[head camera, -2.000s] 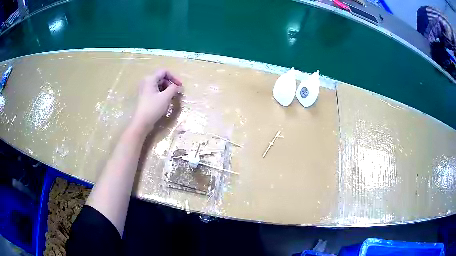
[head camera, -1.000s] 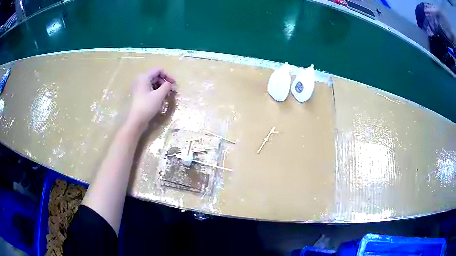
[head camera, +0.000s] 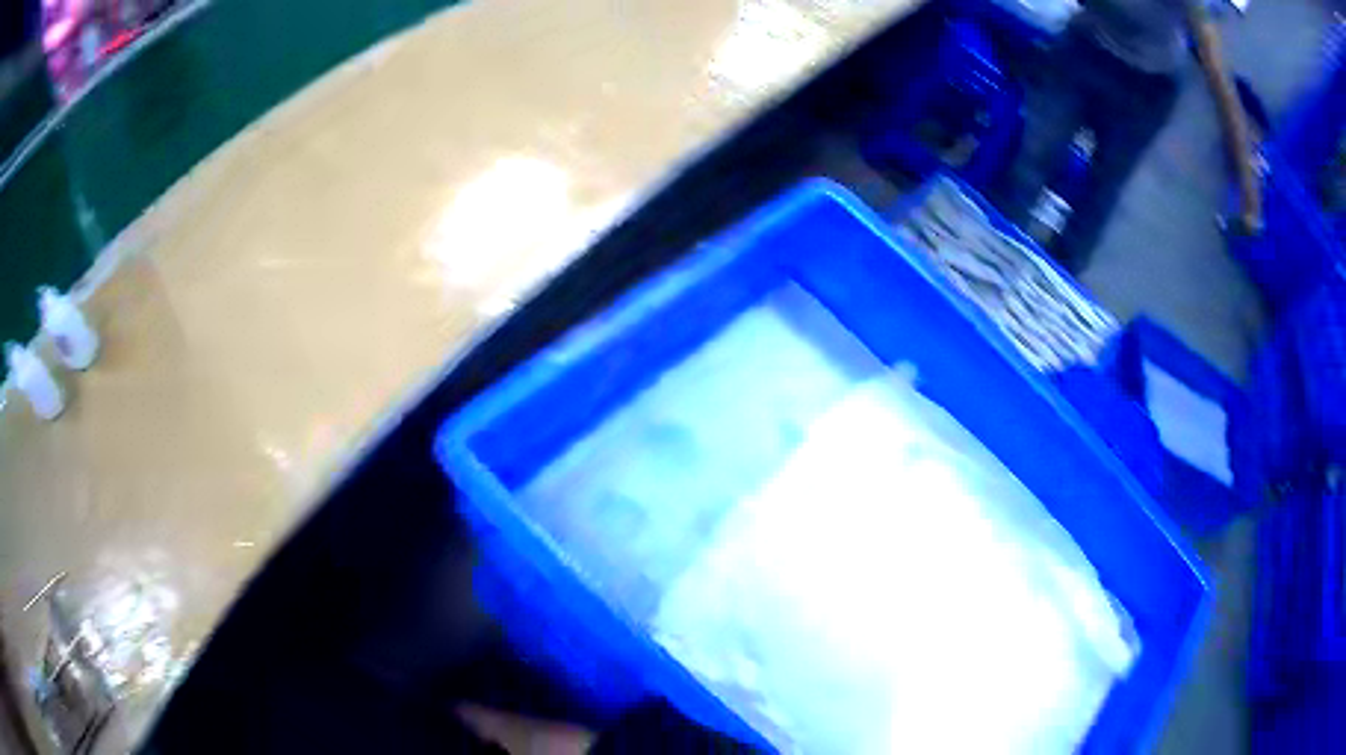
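A large blue tray (head camera: 568, 348) fills the lower middle of the view, tilted by the camera angle. A white sheet or lining (head camera: 886, 575) covers its bottom, strongly overexposed, with faint pale shapes at its left part. A blurred patch of skin (head camera: 524, 729) shows at the bottom edge, left of the tray's near corner, beside a dark sleeve. It is cut off by the frame. I cannot tell which hand or arm it is, or whether it holds anything. No fingers are clear.
The tan bench (head camera: 340, 221) curves along the left, with two white bottles (head camera: 67, 329) near the green belt (head camera: 192, 118). The messy block (head camera: 104, 649) is at lower left. Behind the tray are a bin of long pale parts (head camera: 996, 273), other blue bins and the floor.
The view has swung right, from the bench to the blue tray beside it. My left hand has left its place over the bench. The bottles and block now lie at the far left.
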